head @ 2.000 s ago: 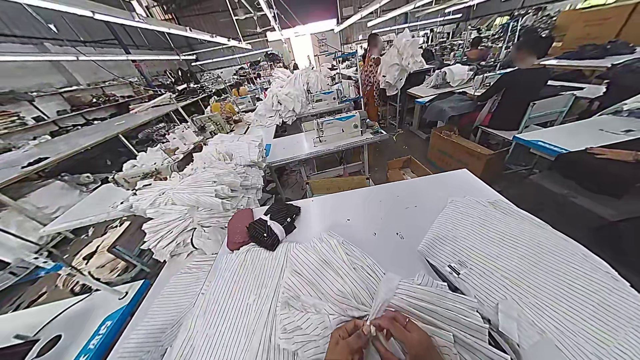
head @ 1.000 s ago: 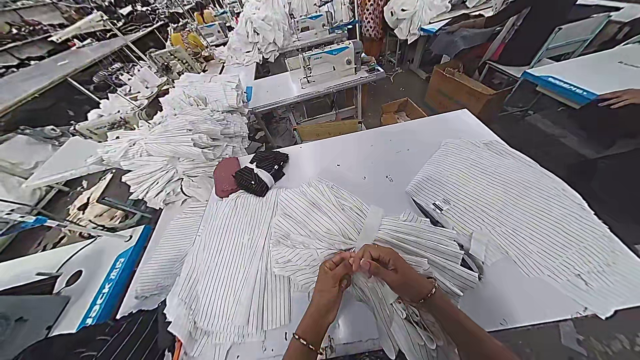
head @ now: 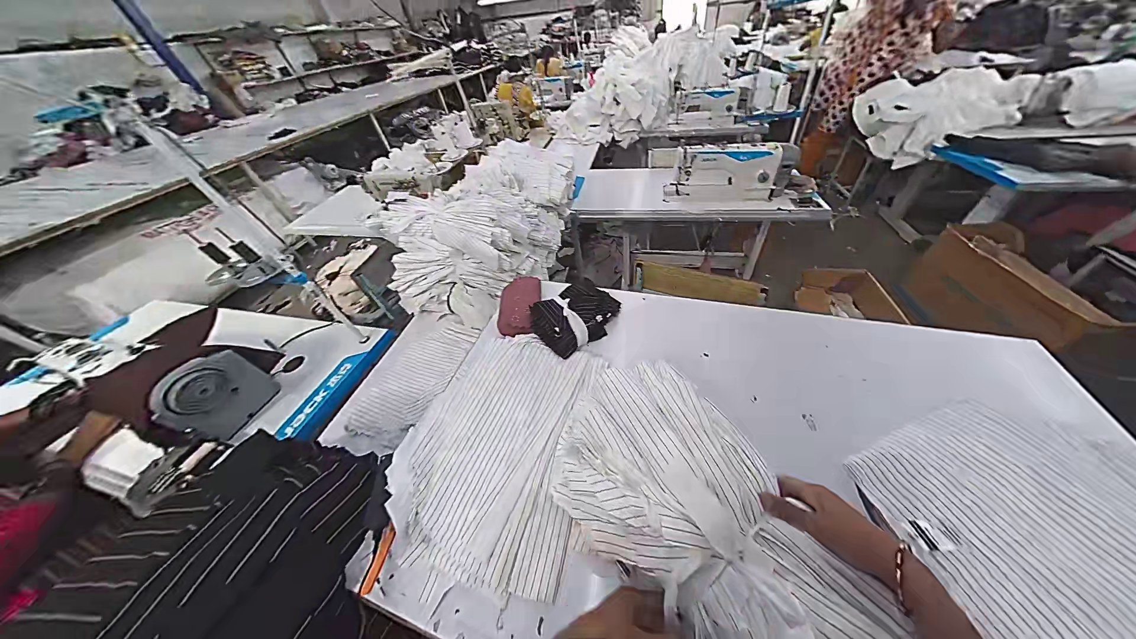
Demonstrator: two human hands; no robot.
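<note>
A gathered bundle of white striped fabric (head: 657, 461) lies on the white table (head: 799, 364), pinched in near its lower end by a whitish strip. At the bundle's right side is my right hand (head: 825, 515), fingers apart and touching the cloth. Low in the view my left hand (head: 621, 614) is blurred and partly cut off beside the bundle's lower end; its grip cannot be made out. Flat striped pieces (head: 506, 461) spread to the left of the bundle, and a striped stack (head: 1012, 497) lies to the right.
A black striped roll (head: 572, 318) and a dark pink cloth (head: 520, 306) sit at the table's far left. Beyond are fabric heaps (head: 488, 231), a sewing machine (head: 728, 173) and a cardboard box (head: 1003, 284). At left, a person's hand (head: 89, 435) is near dark striped fabric (head: 231, 550).
My hands were together at the bundle's strip and are now apart, the right one on the bundle's right side, the left one lower. The view has swung left.
</note>
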